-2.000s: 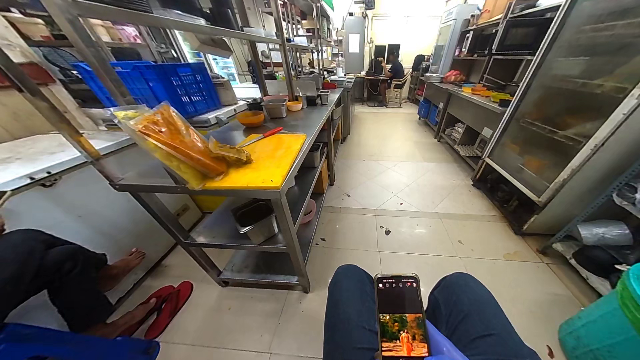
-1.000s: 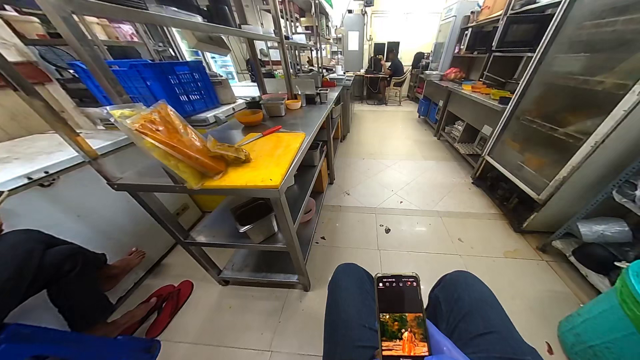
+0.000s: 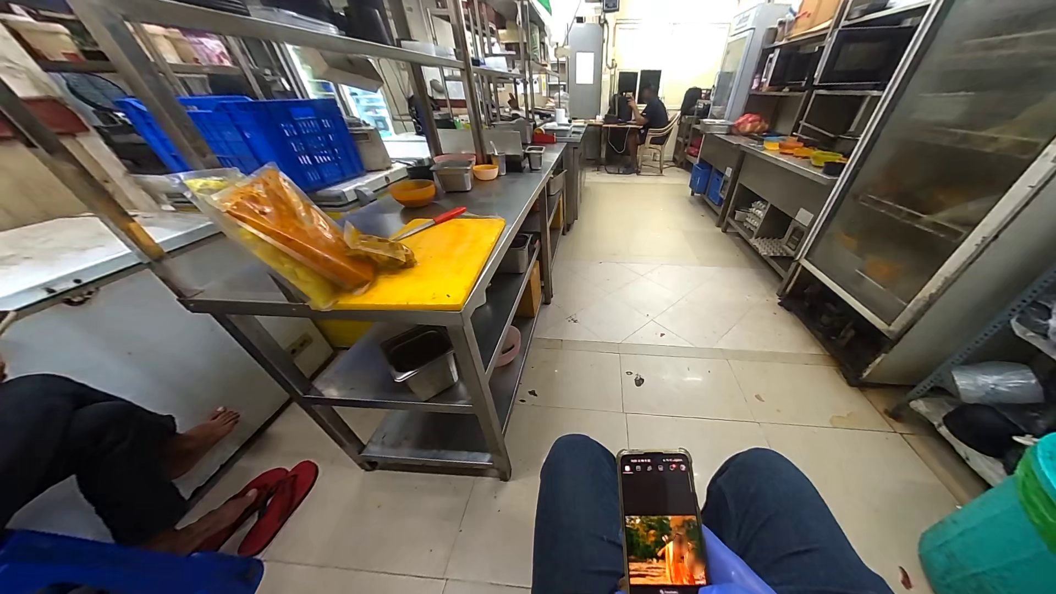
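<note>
A smartphone (image 3: 662, 524) stands nearly upright between my knees at the bottom centre, its lit screen showing an orange and green picture. Beside its lower right edge is a smooth blue-violet patch, seemingly my gloved right hand (image 3: 730, 565), holding the phone from behind; its fingers are mostly hidden. My left hand cannot be seen. Ahead on the left, a yellow cutting board (image 3: 450, 268) lies on a steel table (image 3: 528, 194). A red-handled knife (image 3: 433, 223) rests on it, near a clear plastic bag of orange and yellow food (image 3: 289, 235) that leans over the table's edge.
A person's legs (image 3: 91, 454) and red flip-flops (image 3: 276, 503) are at the lower left. Blue crates (image 3: 289, 140) stand behind the bag. A steel pan (image 3: 425, 363) sits on the lower shelf. A glass-door cabinet (image 3: 916, 173) and green bin (image 3: 990, 520) flank the tiled aisle (image 3: 652, 305).
The person seated at the far desk has shifted posture slightly. The phone, my knees, the knife and the bag have stayed in place.
</note>
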